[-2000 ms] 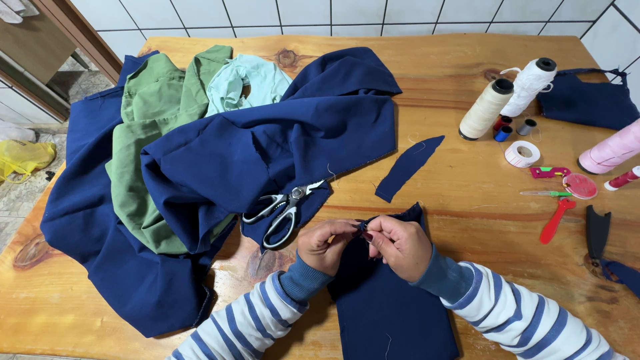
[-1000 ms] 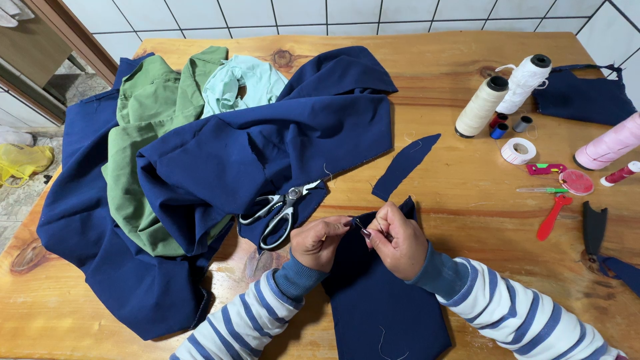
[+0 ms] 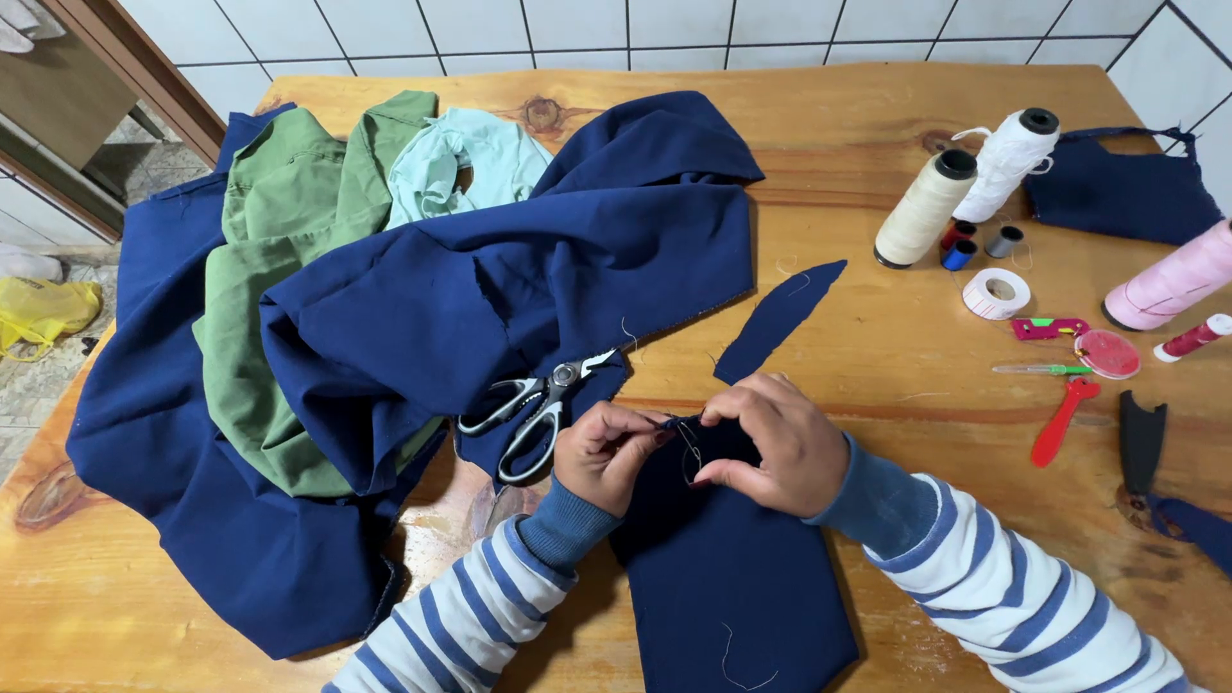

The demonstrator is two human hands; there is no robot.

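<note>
A navy fabric piece [image 3: 736, 587] lies in front of me on the wooden table, a loose light thread on its lower part. My left hand [image 3: 608, 456] pinches its top edge between thumb and forefinger. My right hand [image 3: 782, 445] is at the same edge, forefinger and thumb spread around a loop of light thread [image 3: 691, 449]; whether it grips fabric or a needle cannot be made out. Scissors with grey and black handles [image 3: 547, 404], blades slightly apart, rest on navy cloth just left of my left hand. A narrow navy scrap [image 3: 782, 322] lies beyond my hands.
Navy cloth [image 3: 539, 269], a green garment [image 3: 279, 375] and mint fabric [image 3: 510, 159] are heaped at left. Cream [image 3: 926, 210] and white [image 3: 1009, 166] thread cones, a pink cone [image 3: 1169, 274], a tape roll [image 3: 996, 294], a seam ripper [image 3: 1035, 370] and a red tool [image 3: 1062, 423] lie at right.
The fingers of my right hand have opened wider, and a loop of light thread now shows between my hands. My left hand stays at the fabric's top edge.
</note>
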